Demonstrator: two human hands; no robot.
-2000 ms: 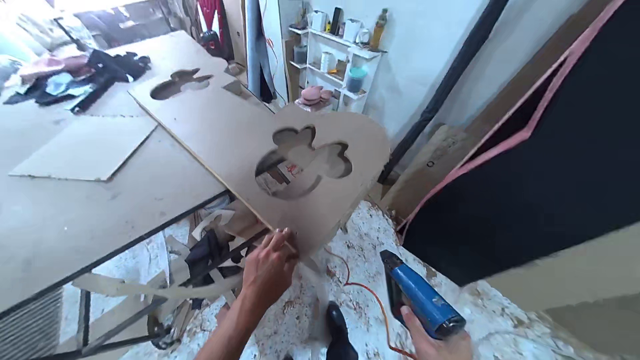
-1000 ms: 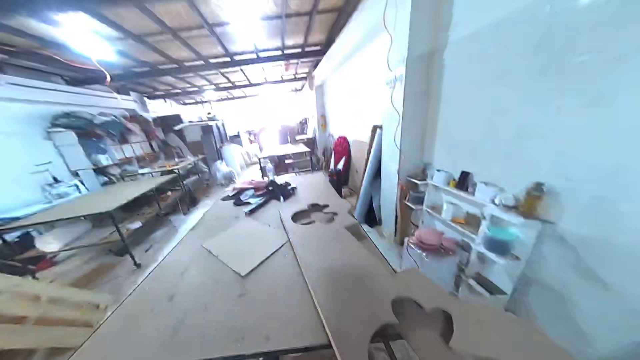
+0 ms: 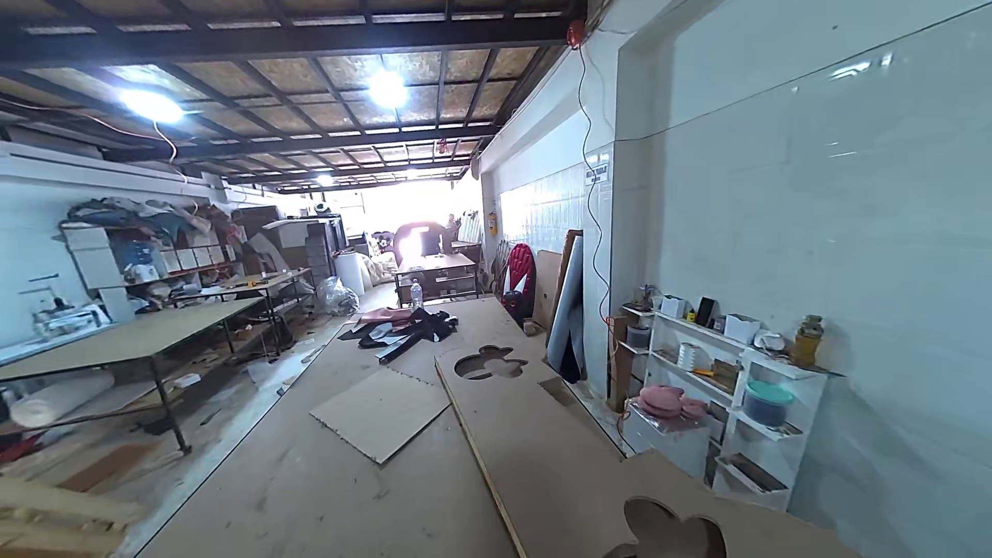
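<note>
Neither of my hands shows in the head view at this moment, so what they hold is hidden. A large brown board (image 3: 535, 442) with rounded, lobed cut-outs lies on the long worktable (image 3: 310, 488). One cut-out is toward the far end of the board, and another is at the bottom edge of the view, partly cut off. Left of the board, a loose square panel (image 3: 381, 415) lies flat on the table. Dark and pink fabric scraps (image 3: 407, 329) are heaped farther back, beside a clear plastic bottle (image 3: 417, 294).
White shelves (image 3: 732, 395) with jars and containers stand against the right wall. Pink rounded pieces (image 3: 670, 403) rest in front of them. Tall panels (image 3: 570, 302) lean by the wall pillar. Another worktable (image 3: 132, 337) is at the left, with a roll (image 3: 62, 395) beneath it.
The view has swung up and away from the floor. Two seconds ago my left hand was at the board's edge and my right held a blue power tool; both have left view.
</note>
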